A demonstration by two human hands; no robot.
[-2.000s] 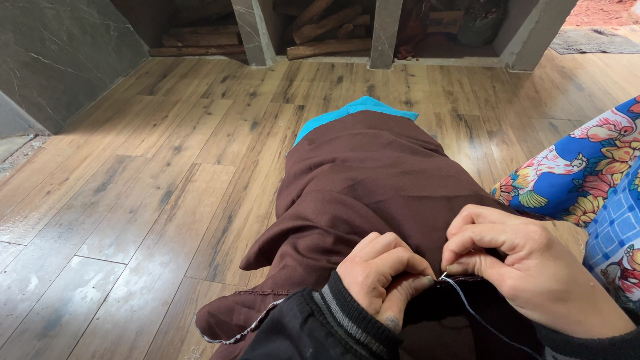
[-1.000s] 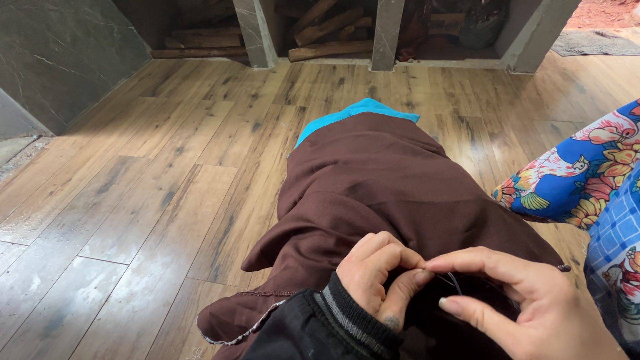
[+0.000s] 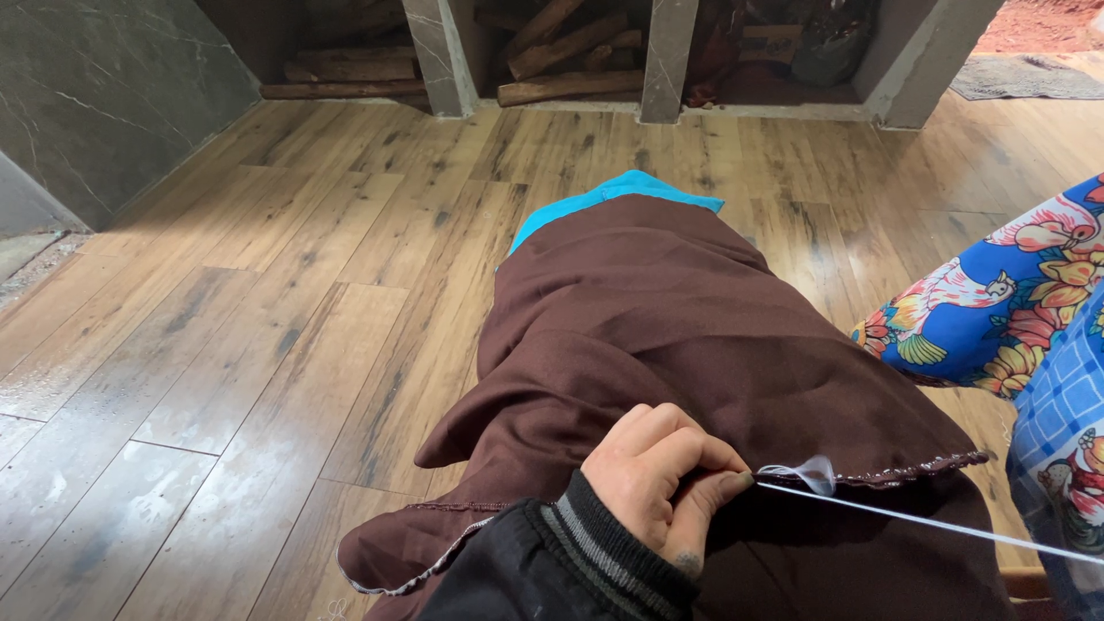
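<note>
Brown fabric [image 3: 690, 319] is draped over my lap, with a turquoise cloth [image 3: 617, 191] showing past its far end. My left hand [image 3: 668, 483] pinches the fabric's edge between thumb and fingertips, at the left end of a stitched hem [image 3: 914, 470]. From that pinch a white thread [image 3: 914, 517] runs taut to the right and leaves the frame. A small loose loop of thread [image 3: 815, 474] lies just right of my fingertips. My right hand is out of view, and no needle can be made out.
Printed blue fabric with birds and flowers [image 3: 949, 302] hangs at the right. Beneath lies a wood-look plank floor [image 3: 285, 345]. Grey stone-faced compartments hold firewood logs [image 3: 569, 86] at the back, and a grey mat [image 3: 1026, 78] lies at the far right.
My right hand, earlier close to my left at the fabric edge, has moved out of view to the right. The thread now stretches straight that way. My left hand stays about where it was.
</note>
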